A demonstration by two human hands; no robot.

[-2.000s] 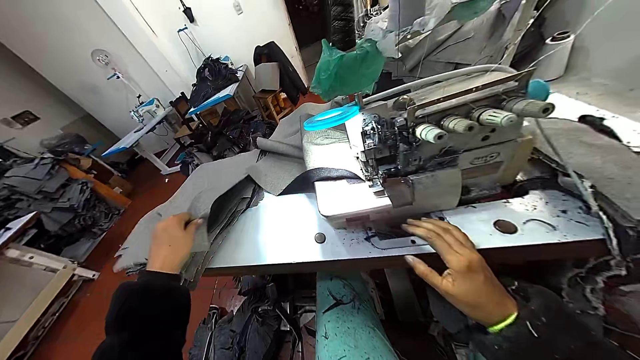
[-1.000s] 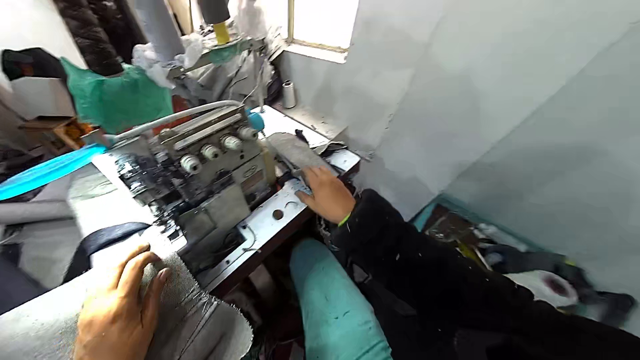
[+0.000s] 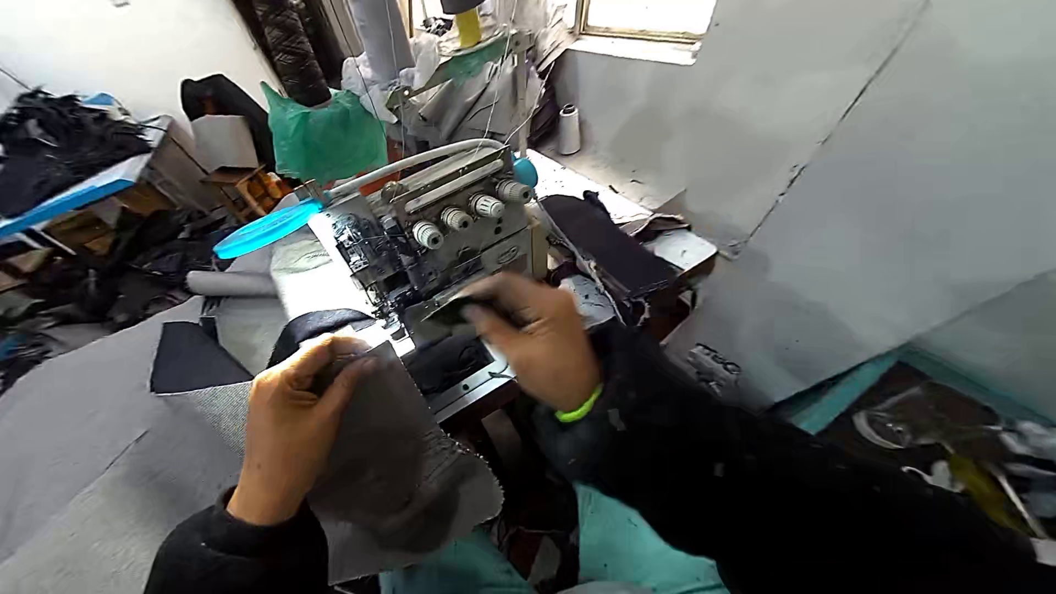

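Note:
My left hand (image 3: 301, 412) pinches the upper edge of a grey fabric piece (image 3: 379, 462) that hangs over my lap, just in front of the needle area of an overlock sewing machine (image 3: 445, 223). Raised before the machine's front cover, my right hand (image 3: 536, 338) has its fingers curled round a dark piece of fabric (image 3: 454, 313), partly hidden and blurred. More grey fabric (image 3: 74, 404) spreads out at the left. A dark folded fabric stack (image 3: 610, 243) lies on the table to the right of the machine.
A bright blue ring-shaped object (image 3: 268, 229) is beside the machine's left side. Behind stand a green plastic bag (image 3: 326, 136) and a white thread cone (image 3: 569, 129). The wall (image 3: 792, 165) is close on the right. Dark fabric heaps (image 3: 66, 148) lie on a table at the far left.
My right hand has come from the table right of the machine to its front, now with dark fabric in it. My left hand, earlier flat on the grey fabric, now pinches its edge. The view has shifted.

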